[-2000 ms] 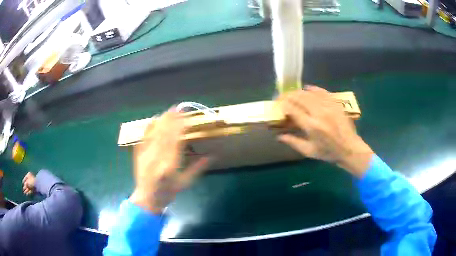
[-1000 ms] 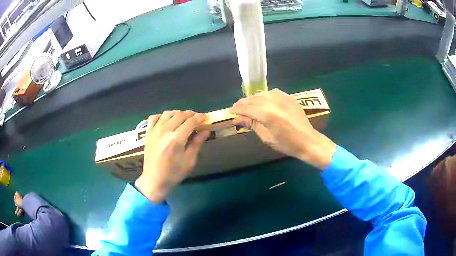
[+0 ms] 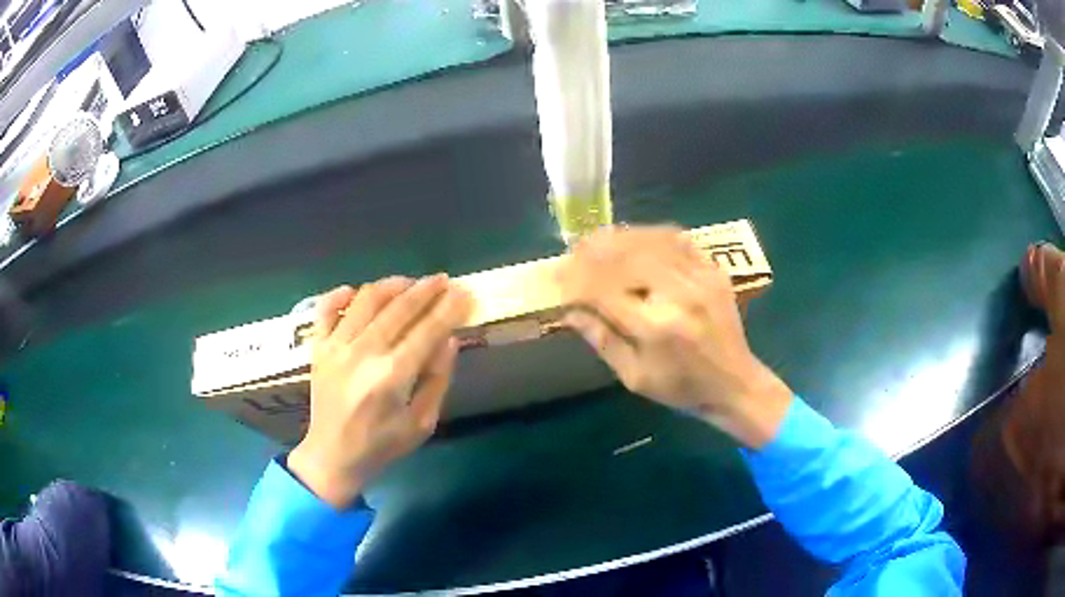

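A long tan product carton [image 3: 520, 367] with dark printed letters lies across the green bench in front of me. Its narrow lid side faces up and looks flat over the top. My left hand [image 3: 380, 367] rests over the carton's left half, fingers on the top and thumb at the near side. My right hand [image 3: 666, 315] lies on the top right of the middle, slightly blurred, fingers bent over the edge. A small pale tab shows at the near edge between the hands. Part of a white loop shows behind my left fingers.
A whitish wrapped post [image 3: 575, 117] with yellow-green tape stands just behind the carton. A pale scrap [image 3: 633, 446] lies on the near bench. A small fan [image 3: 77, 152] and orange-brown box [image 3: 42, 196] are back left. Neighbours' sleeves show at both sides.
The carton's lid, partly raised two seconds ago, now lies flat. My right hand has moved slightly along the top. The view has shifted, with more of the right neighbour showing.
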